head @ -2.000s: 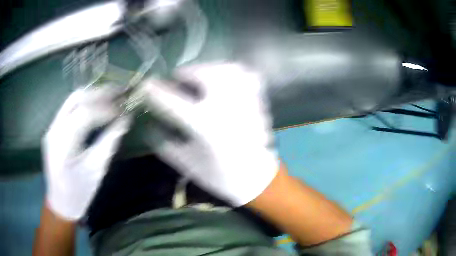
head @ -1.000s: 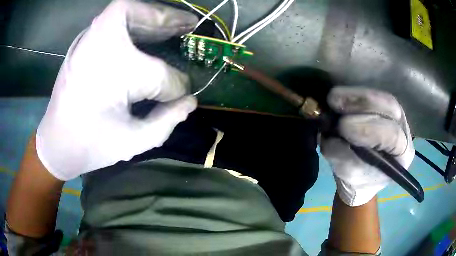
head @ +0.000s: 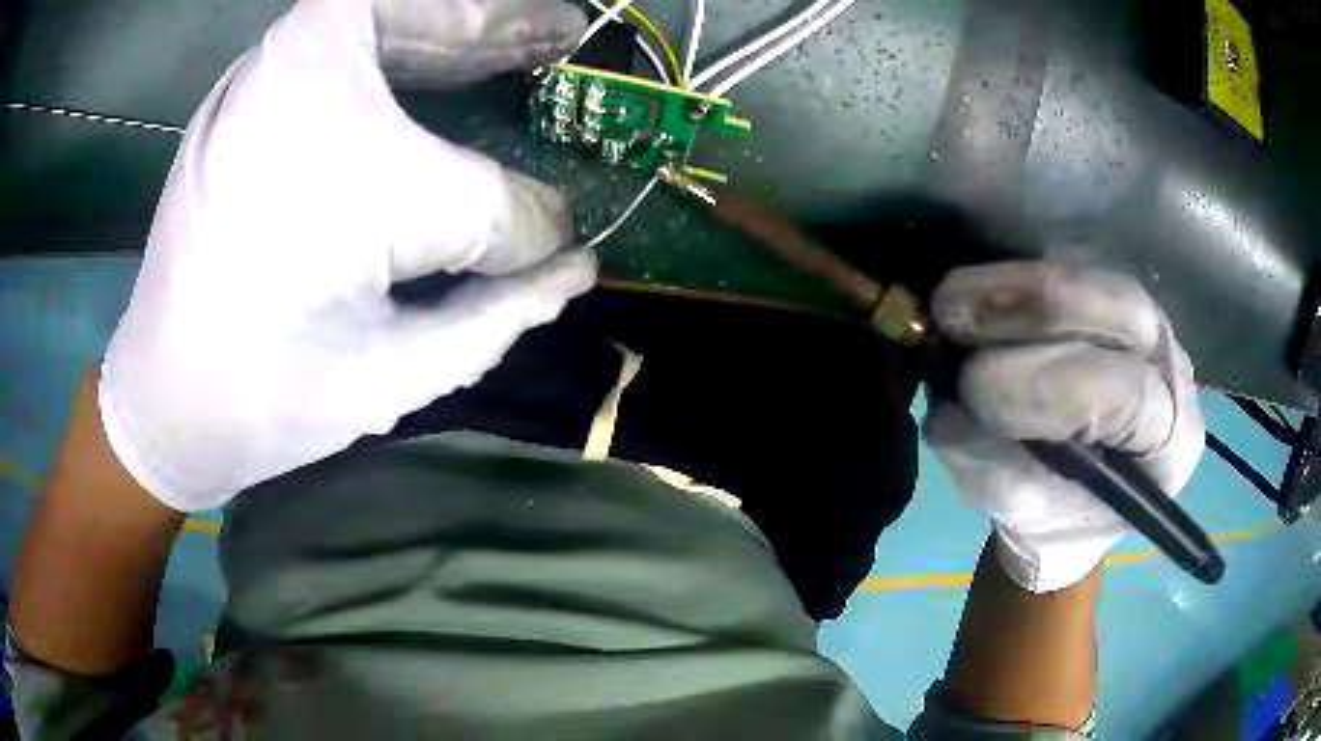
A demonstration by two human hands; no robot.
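Observation:
A green circuit board [head: 623, 122] is at the top centre, solder side up, with white lead wires [head: 768, 48] and a yellow-green wire running off its upper edge. My gloved left hand [head: 333, 261] holds thin solder wire [head: 626, 225] between thumb and a finger; its end meets the iron's tip below the board's lower right. Another left finger lies by the board's upper left corner; whether it grips the board is unclear. My gloved right hand [head: 1065, 405] holds the black-handled soldering iron [head: 811, 256], its tip at the board's lower edge.
The dark green bench mat [head: 869, 130] lies under the work. A yellow rectangle in a dark holder [head: 1234, 65] is at the top right. Solder wire also runs off left of my left hand. The blue floor [head: 58, 333] with yellow lines and dark metal bars show beyond the bench edge.
Two seconds ago both hands were blurred together over wires, with no iron visible. Since one second ago, the board has shifted slightly up in view and the iron tip sits lower against it.

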